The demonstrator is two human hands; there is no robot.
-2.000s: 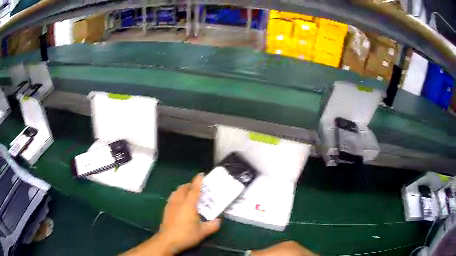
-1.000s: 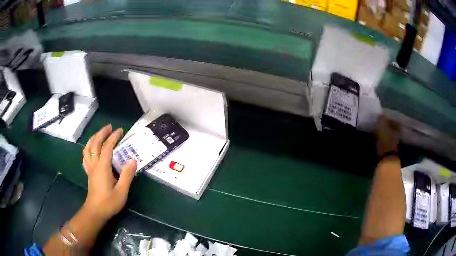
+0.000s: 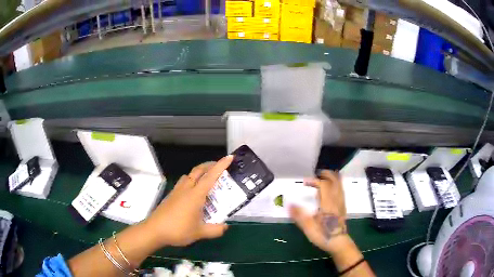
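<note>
My left hand (image 3: 189,203) holds a black smartphone (image 3: 250,174) with a white printed label, tilted, camera end up to the right. The phone is above an open white retail box (image 3: 273,143) with a yellow-green strip on its lid. My right hand (image 3: 325,211) is at the right part of this box base, fingers spread and blurred; whether it holds anything is unclear. A small green mark shows on the insert between my hands. Another white lid (image 3: 293,89) stands behind, blurred.
Open boxes with labelled phones are at left (image 3: 141,189) and right (image 3: 385,197) on the green conveyor belt (image 3: 260,242). A white fan with pink grille (image 3: 471,243) is at lower right. White scraps (image 3: 187,269) are at the near edge. Yellow cartons (image 3: 271,20) are behind.
My right hand has come from the far right to the box in front of me. My left hand now holds a phone over this box; the box it was at earlier now stands further left.
</note>
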